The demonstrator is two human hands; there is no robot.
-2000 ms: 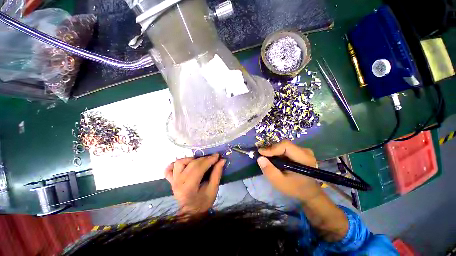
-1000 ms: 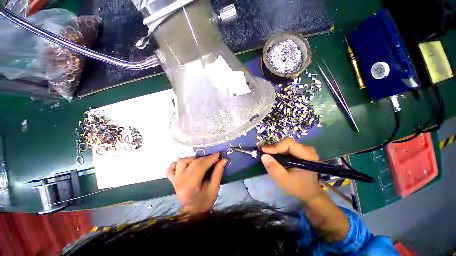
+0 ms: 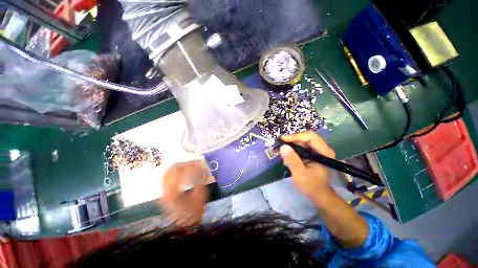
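My right hand [image 3: 310,162] holds the black soldering iron [image 3: 335,164], its tip end beside the small components [image 3: 293,112] on the purple-blue mat [image 3: 223,166]. My left hand [image 3: 184,191] is blurred over the right part of the white sheet [image 3: 137,184]; whether it holds anything cannot be told. A single ring [image 3: 213,165] lies between the hands at the sheet's edge. A thin curved wire [image 3: 234,179] lies on the mat. A pile of coppery rings [image 3: 133,154] sits on the sheet's left part.
The clear fume hood [image 3: 217,112] hangs above the mat. Behind the components is a round tin [image 3: 281,65]. Tweezers [image 3: 343,99], a blue soldering station [image 3: 378,52] and a yellow sponge [image 3: 434,43] are at right. A solder reel [image 3: 78,215] stands far left; a red tray [image 3: 448,157] lies lower right.
My left hand has moved left, away from the iron's tip, and its fingers are blurred. My right hand still holds the iron. The whole view has shifted and tilted.
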